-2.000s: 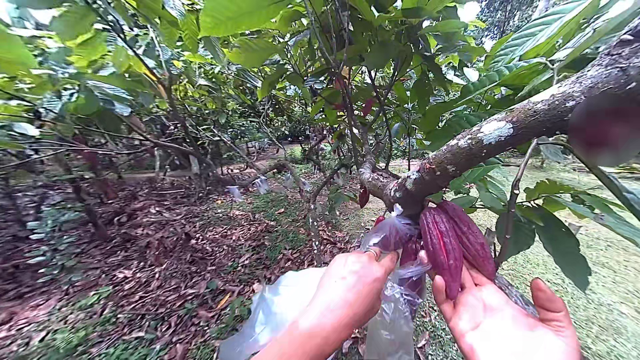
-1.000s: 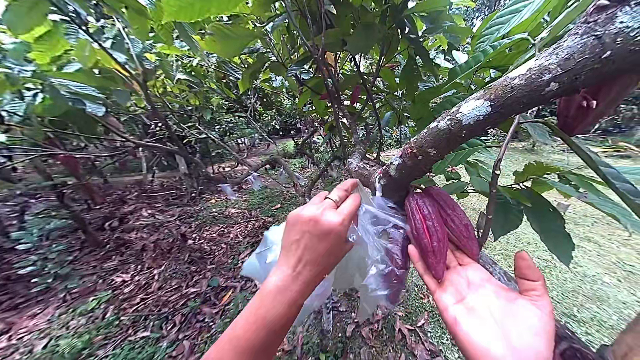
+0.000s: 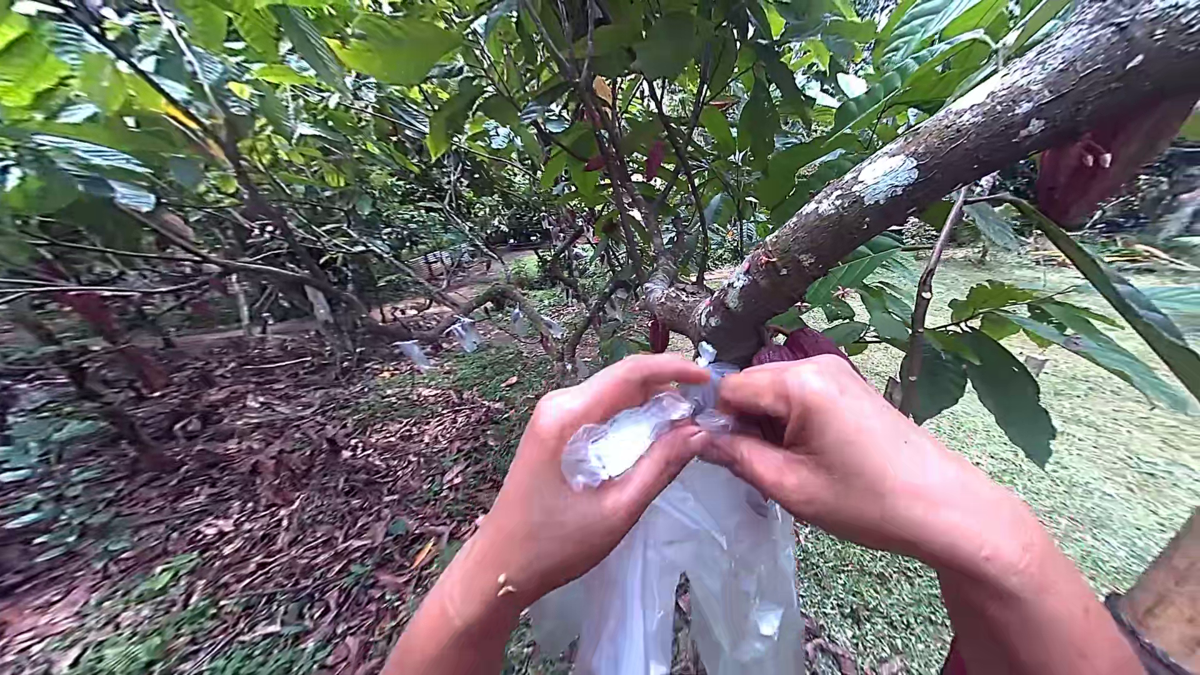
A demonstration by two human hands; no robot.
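Both of my hands meet just below the fork of a cacao branch [image 3: 844, 206]. My left hand [image 3: 572, 478] pinches the gathered top of a clear plastic bag [image 3: 731, 562] between thumb and fingers, with a crumpled end bulging toward me. My right hand [image 3: 834, 441] grips the same gathered plastic from the other side. The bag hangs down below the hands; what it holds is mostly hidden. Dark red cacao pods [image 3: 811, 343] show just behind my right hand, largely covered by it.
The thick branch slopes up to the right, with another red pod [image 3: 1106, 164] under it. Large leaves [image 3: 1008, 394] hang at the right. Several small plastic bags [image 3: 464, 333] hang farther off at the left. Dry leaf litter [image 3: 281, 506] covers the ground at the left, grass [image 3: 1116, 469] at the right.
My right hand has left the red pods and closed on the plastic beside my left hand. The plastic, spread out a second ago, is gathered at its top.
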